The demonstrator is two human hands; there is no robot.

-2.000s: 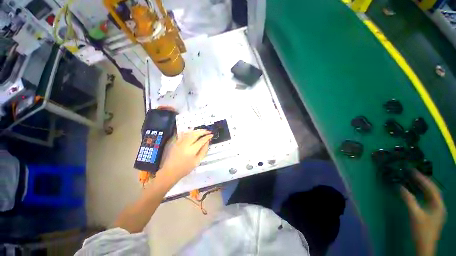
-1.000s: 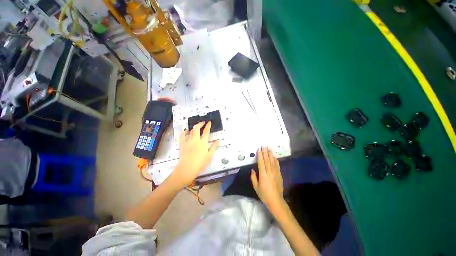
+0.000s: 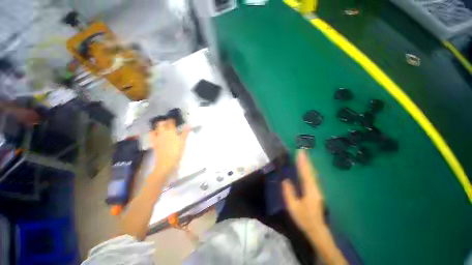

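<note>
The dark fixture (image 3: 168, 118) sits on the white machine base (image 3: 227, 140), near the amber cylinder. My left hand (image 3: 168, 142) lies against the near side of the fixture, blurred; whether its fingers hold anything cannot be told. My right hand (image 3: 306, 195) is over the near edge of the green belt (image 3: 269, 67), fingers apart and empty, just below the nearest black watch housing (image 3: 305, 141). Several more black housings (image 3: 354, 137) lie loose on the belt to the right.
A handheld scanner (image 3: 123, 168) lies left of my left forearm. An amber cylinder (image 3: 132, 80) stands behind the fixture. A black block (image 3: 207, 90) lies at the base's rear right. A yellow lane line (image 3: 383, 75) borders a darker lane with small parts (image 3: 412, 59).
The view has shifted and blurred. My right hand has left the base's front edge and moved right to the belt. My left hand has moved with the fixture farther back on the base, nearer the cylinder.
</note>
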